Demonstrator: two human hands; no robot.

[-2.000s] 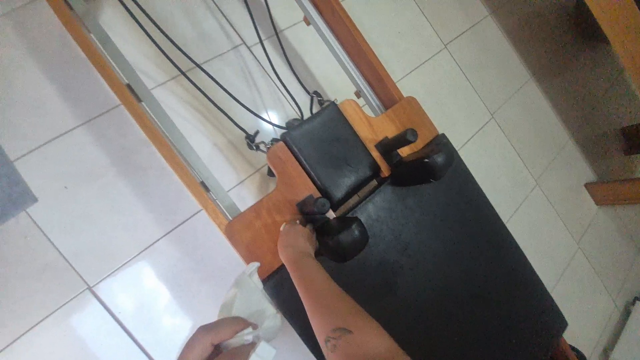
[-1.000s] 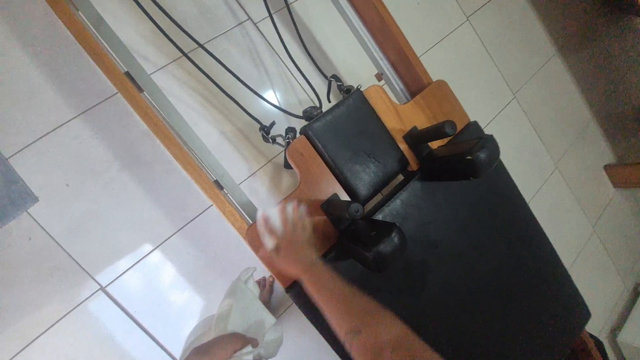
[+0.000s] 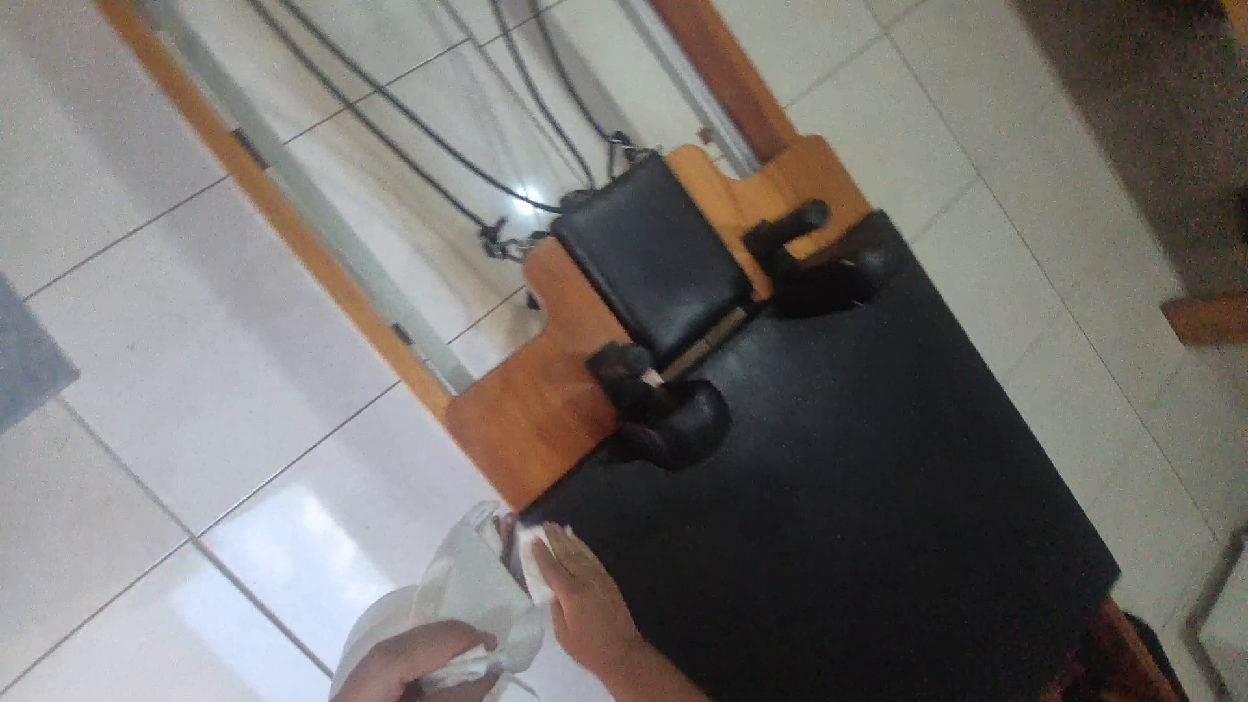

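Observation:
My right hand [image 3: 585, 604] presses a white cloth or wipe [image 3: 535, 564] against the left front corner of the black padded carriage [image 3: 838, 507] of a Pilates reformer. My left hand [image 3: 429, 658] holds a crumpled white plastic bag or sheet [image 3: 468, 585] just left of that corner. Above my hands lie the wooden shoulder-rest board [image 3: 536, 409], a black shoulder rest [image 3: 678, 424] with its post, and the black headrest [image 3: 653, 258]. A second shoulder rest [image 3: 838, 283] is at the right.
The reformer's wooden side rail [image 3: 283, 219] and metal track run to the upper left. Black ropes [image 3: 390, 107] with metal clips reach the headrest end. White floor tiles [image 3: 127, 439] surround the frame. A grey mat [image 3: 29, 356] lies at the left edge, and a wooden piece [image 3: 1209, 320] at the right.
My right hand was by the left shoulder rest's post, then over the wooden board; it is now lower, at the pad's corner. My left hand still holds the white bag or sheet.

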